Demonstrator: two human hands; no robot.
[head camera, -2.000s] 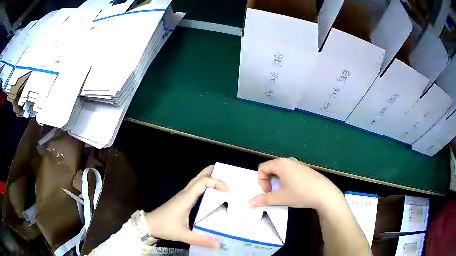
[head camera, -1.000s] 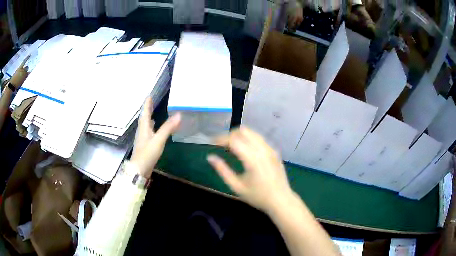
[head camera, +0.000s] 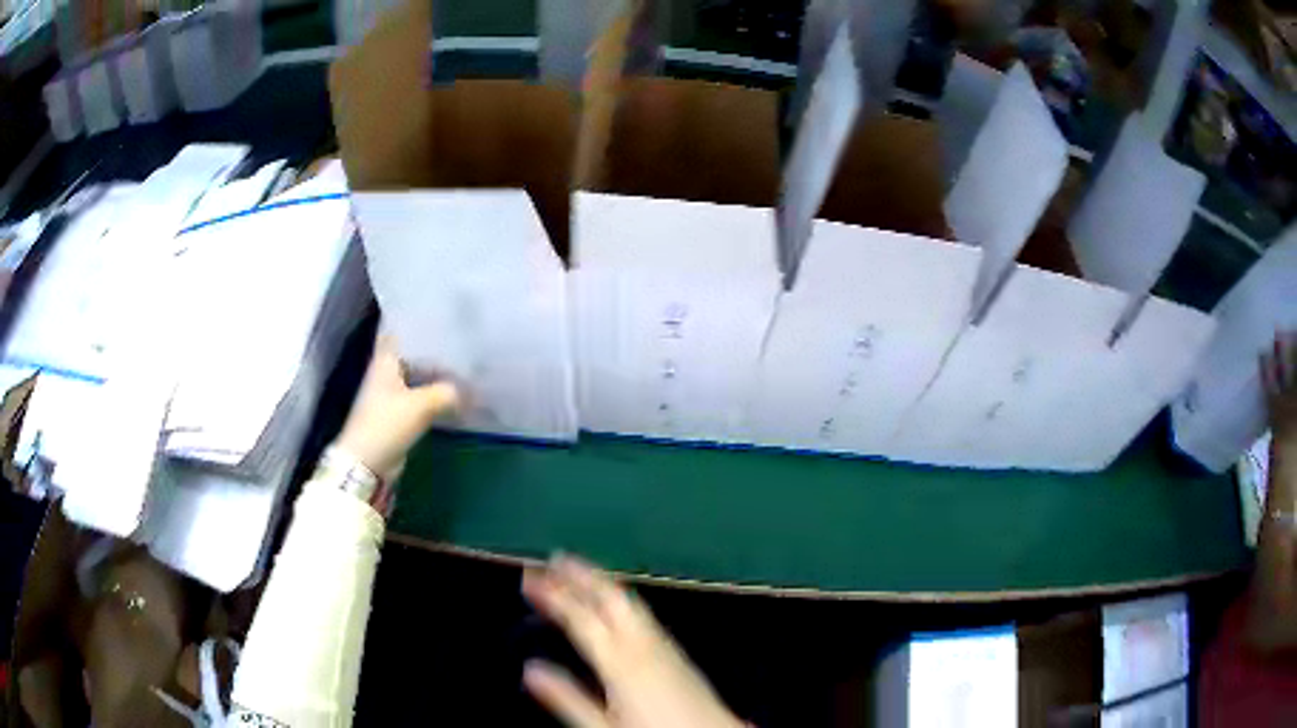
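Note:
A white erected carton (head camera: 462, 306), open at the top and brown inside, stands upright on the green bench at the left end of the row. My left hand (head camera: 398, 405) is at its lower left corner, thumb on the front face; the other fingers are mostly hidden at its side. My right hand (head camera: 612, 647) is blurred and cut off by the bottom edge. It is empty with fingers apart, below the bench's front edge. The row of open cartons (head camera: 676, 334) stands to the right, touching side by side, with tall flaps up.
A fanned stack of blanks (head camera: 242, 313) lies left of the cartons. A brown lined bin (head camera: 135, 626) is at lower left. Another person's hand (head camera: 1280, 370) touches the far-right carton (head camera: 1216, 384). White cartons (head camera: 964, 680) lie below the bench edge. More cartons stand at the back left.
The erected carton now stands upright at the row's left end, its top open towards me. My right hand has moved down and away from it. The view has shifted right.

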